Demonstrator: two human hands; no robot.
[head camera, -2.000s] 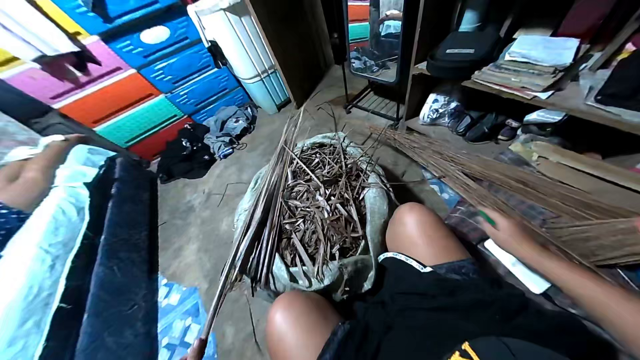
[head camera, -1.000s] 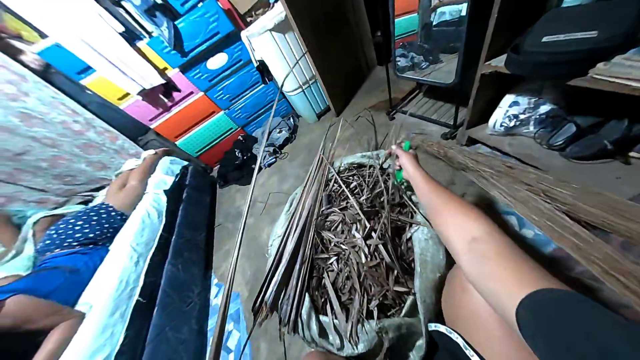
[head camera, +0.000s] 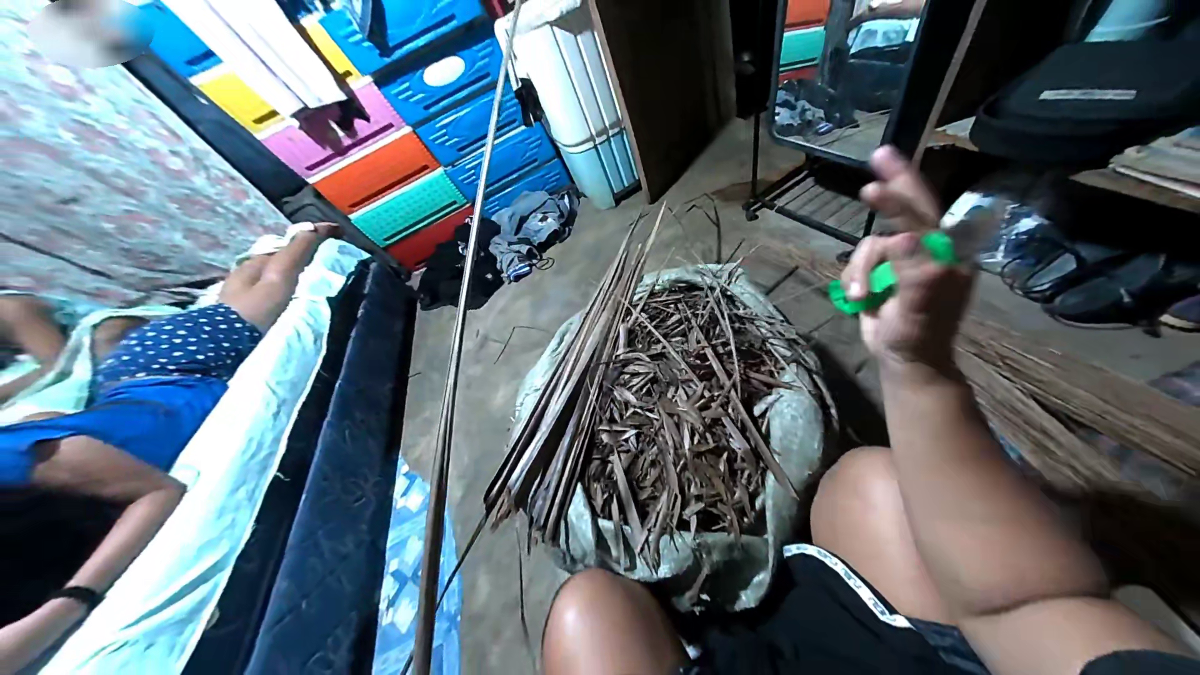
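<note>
My right hand (head camera: 905, 267) is raised on the right, closed around a green-handled tool (head camera: 867, 289) whose blurred end points right. A long thin dried palm frond strip (head camera: 459, 347) stands nearly upright left of centre; its lower end runs out of the bottom edge, and my left hand is out of the picture. Between my knees sits a woven sack (head camera: 797, 441) with its rim rolled down, full of short dried leaf pieces (head camera: 680, 412). A bundle of long dried leaves (head camera: 581, 394) lies across the sack's left side.
People lie on a mattress (head camera: 328, 487) at the left. Clothes (head camera: 506, 244) lie on the floor before colored plastic drawers (head camera: 412, 169). A standing mirror (head camera: 839, 84) is at the back, and shoes (head camera: 1097, 300) are at the right. More long dried fronds (head camera: 1078, 394) lie right of my knee.
My right hand, over the fronds at the right two seconds ago, went to the sack's far rim and is now raised to the right of it. The long strip now stands more upright.
</note>
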